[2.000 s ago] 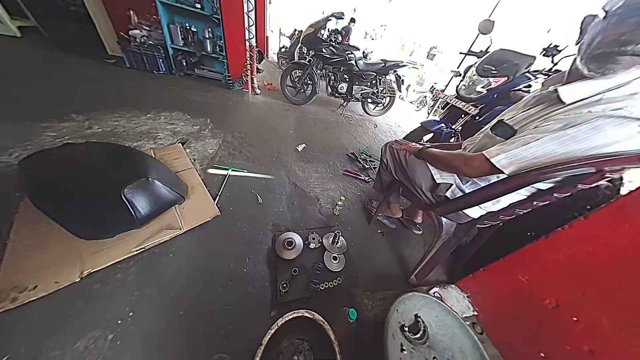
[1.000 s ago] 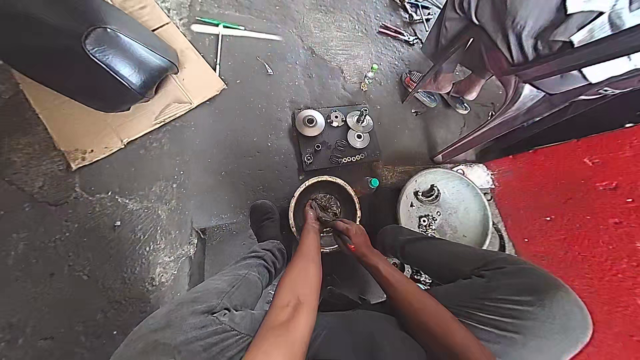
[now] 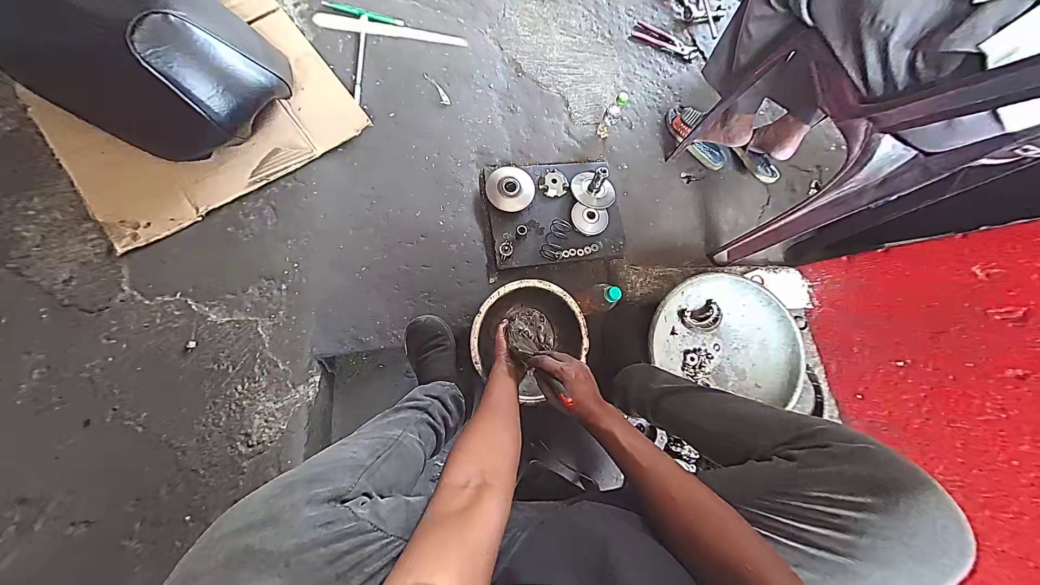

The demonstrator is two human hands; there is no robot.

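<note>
Over a round basin (image 3: 580,315) between my legs, my left hand (image 3: 507,351) grips a dirty, roundish metal part (image 3: 532,328) from its left side. My right hand (image 3: 565,377) is at the part's lower right edge, closed around a tool with a red end (image 3: 566,401); the tool's working end is hidden. Beyond the basin lies a dark board (image 3: 532,218) bearing a metal pulley disc (image 3: 510,188), a disc with a shaft (image 3: 594,187), a smaller disc (image 3: 590,218), a coil spring (image 3: 557,236) and several small rings.
A green-capped bottle (image 3: 612,295) is right of the basin, beside a metal pan (image 3: 792,341) with dark parts. A motorcycle seat (image 3: 207,77) rests on cardboard (image 3: 325,122) at upper left. A seated person's feet (image 3: 719,150), a plastic chair (image 3: 853,154) and pliers (image 3: 665,41) are at upper right.
Two seconds ago my hands were out of view; one second ago both were inside the basin. Now the roundish part shows clearly in my left hand. The view has tilted down strongly since the first frame.
</note>
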